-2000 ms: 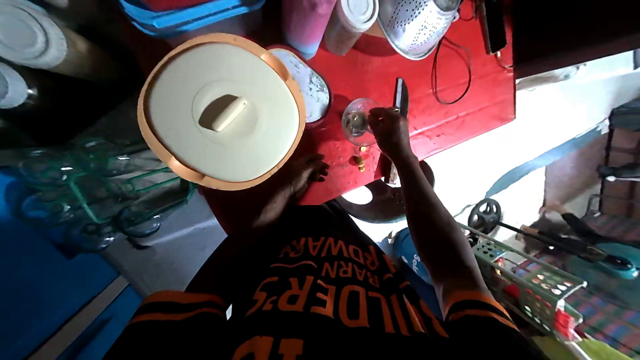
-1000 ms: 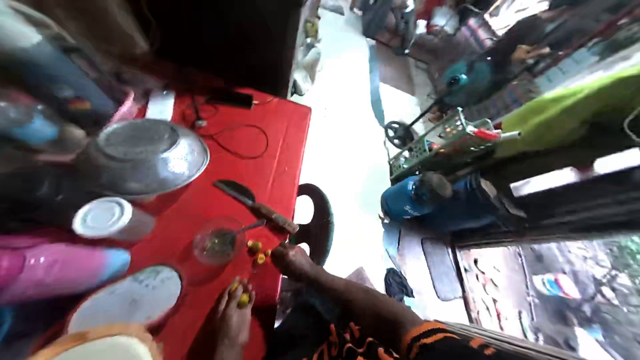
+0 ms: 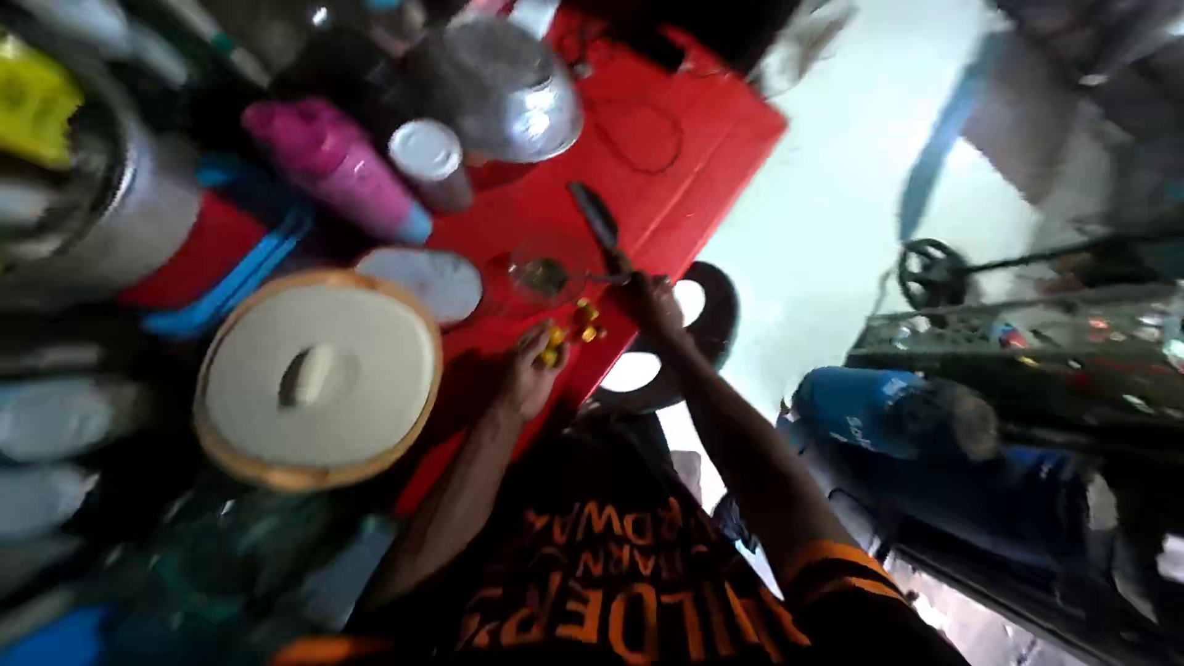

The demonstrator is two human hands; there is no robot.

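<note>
My left hand (image 3: 534, 368) holds small yellow-orange fruit pieces (image 3: 553, 347) at the red table's near edge. More yellow pieces (image 3: 587, 319) lie on the tabletop between my hands. My right hand (image 3: 655, 301) is at the edge, right of them, beside the handle of a dark-bladed knife (image 3: 595, 215); blur hides whether the fingers close on the handle. A clear glass bowl (image 3: 544, 276) with something greenish inside stands behind the pieces, a spoon (image 3: 597, 277) reaching from it toward my right hand.
On the red table (image 3: 712, 176) are a large lidded container (image 3: 370, 393), an oval tray (image 3: 430, 280), a pink bottle (image 3: 338, 171), a white-lidded jar (image 3: 430, 157), a metal bowl (image 3: 504, 88) and a cable. A dark round stool (image 3: 717, 314) stands against the right edge.
The view has swung strongly between frames. Two seconds ago my left hand rested near the table edge, with no fruit visible in it; now it holds yellow pieces.
</note>
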